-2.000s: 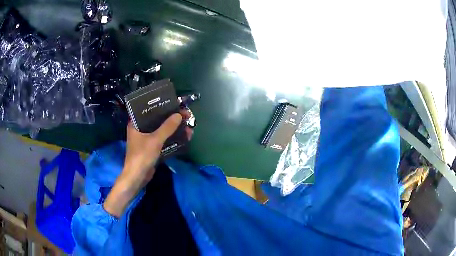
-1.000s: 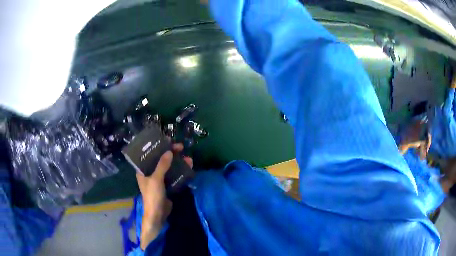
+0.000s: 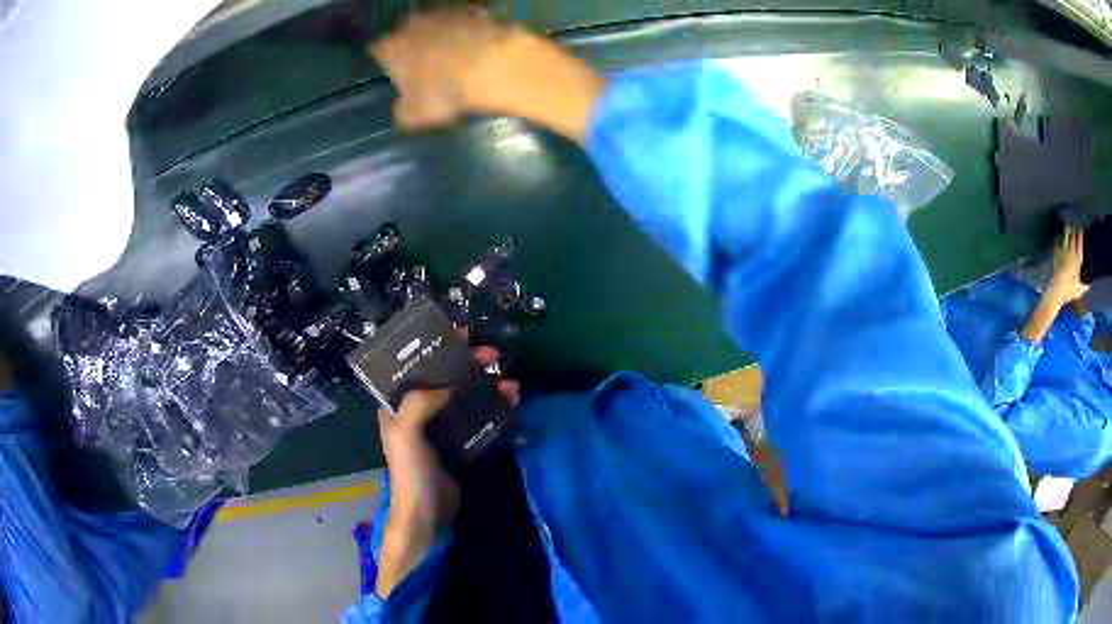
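Note:
My left hand (image 3: 421,469) is at the lower middle and holds a stack of dark printed manuals (image 3: 421,354), thumb on top and fingertips at the right edge. My right hand (image 3: 457,71) is stretched out over the far side of the green bench; it is blurred, and whether it holds anything cannot be told. Coiled black cables (image 3: 311,317) lie heaped behind and left of the manuals. A large clear poly bag (image 3: 183,390) full of black bundles lies at the left.
A clear flat bag (image 3: 872,159) lies on the green bench (image 3: 634,293) at the back right. Dark flat pieces (image 3: 1043,171) lie farther right, near another person's hands (image 3: 1068,271). A white panel (image 3: 61,134) blocks the upper left. Another blue smock (image 3: 73,536) shows at lower left.
My right hand has come into view at the top, its sleeve reaching across the bench. My left hand still holds the manuals. The camera view has shifted, and the clear flat bag now shows at the right.

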